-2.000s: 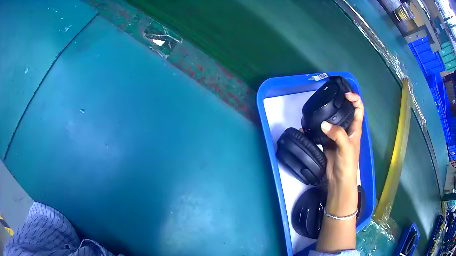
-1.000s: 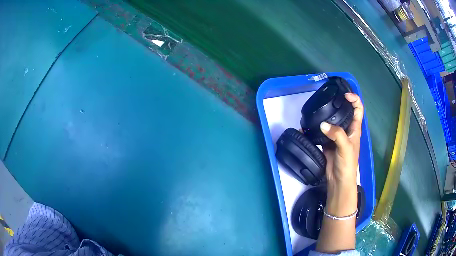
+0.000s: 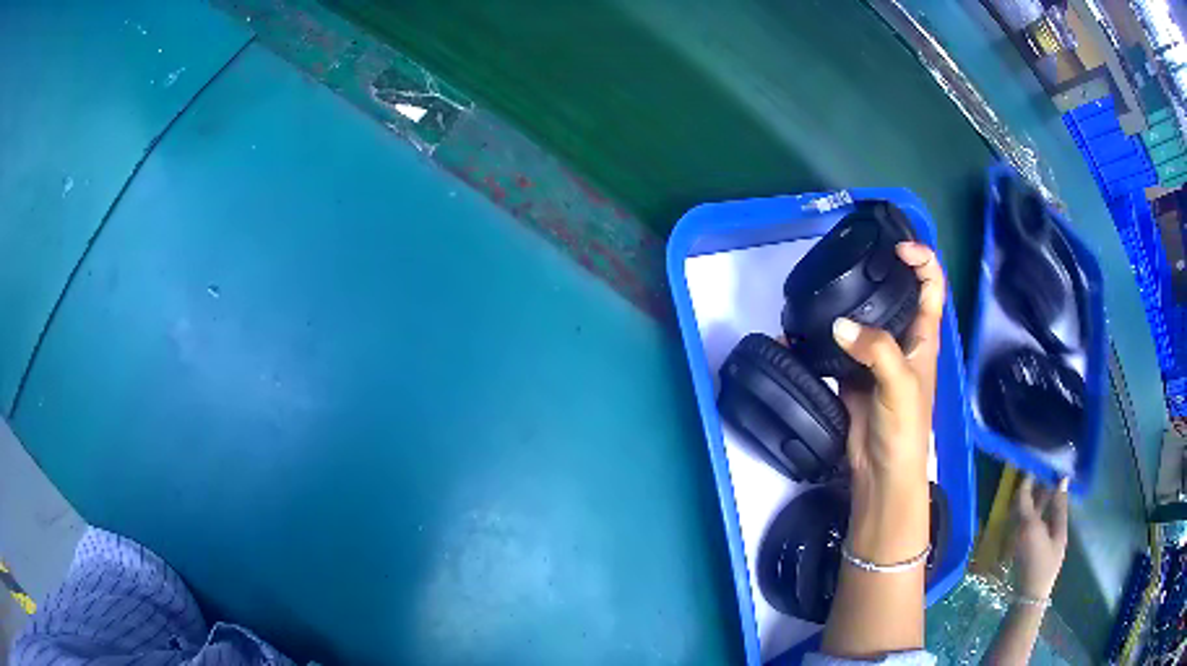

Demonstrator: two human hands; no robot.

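A blue tray with a white liner stands on the green belt, holding black over-ear headphones. My right hand is closed on the upper ear cup, thumb on its near side and fingers around its right edge. The other cup rests against the liner at the left. A glossy black rounded piece lies lower in the tray, partly hidden by my wrist. The headband is not clearly visible. My left hand is out of the picture; only a striped sleeve shows at the lower left.
A second blue tray with black headphones, blurred, is on the belt to the right. Another person's hand is at its near end. A yellow strip is partly covered by them. A teal worktop lies left; blue crates stand far right.
The second tray and the other person's hand have come into view at the right, over the yellow strip. My right hand and the headphones it grips have barely moved.
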